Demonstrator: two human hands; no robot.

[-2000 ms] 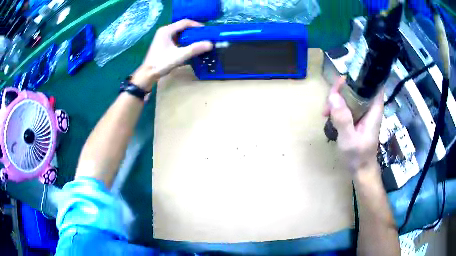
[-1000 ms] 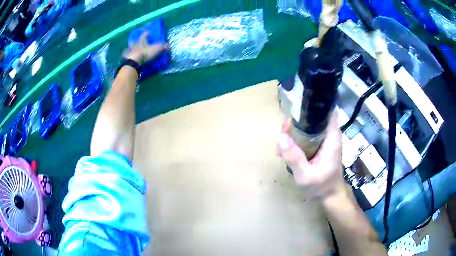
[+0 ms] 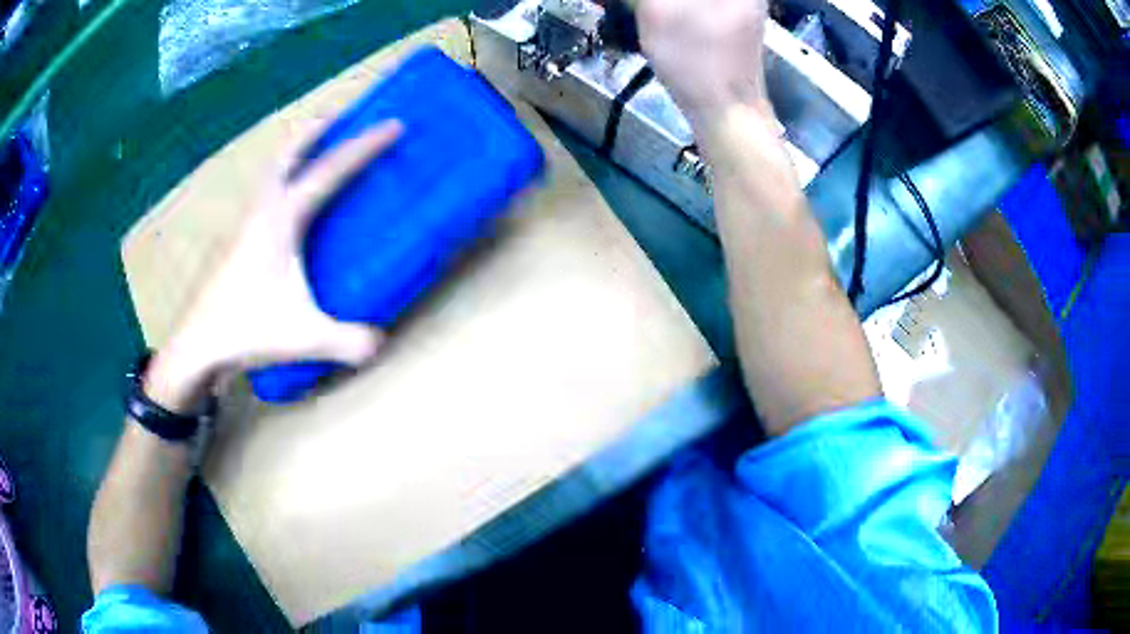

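A blue handheld device is over the cardboard sheet, plain blue side up and tilted across it. My left hand grips it from the left, fingers spread on its top and thumb along its lower part; the hand is blurred. My right hand is at the top edge, over the metal screw feeders, and is partly cut off. What it holds, if anything, is out of the picture; the electric screwdriver does not show.
A clear plastic sleeve lies on the green bench at upper left. A black cable hangs at right beside a dark tray. An open carton with paper and plastic is at lower right. The pink fan's edge shows at lower left.
The view has swung to the right. My left hand has brought a blue device from the back of the bench onto the cardboard. My right hand has moved over the feeders; the screwdriver has left view.
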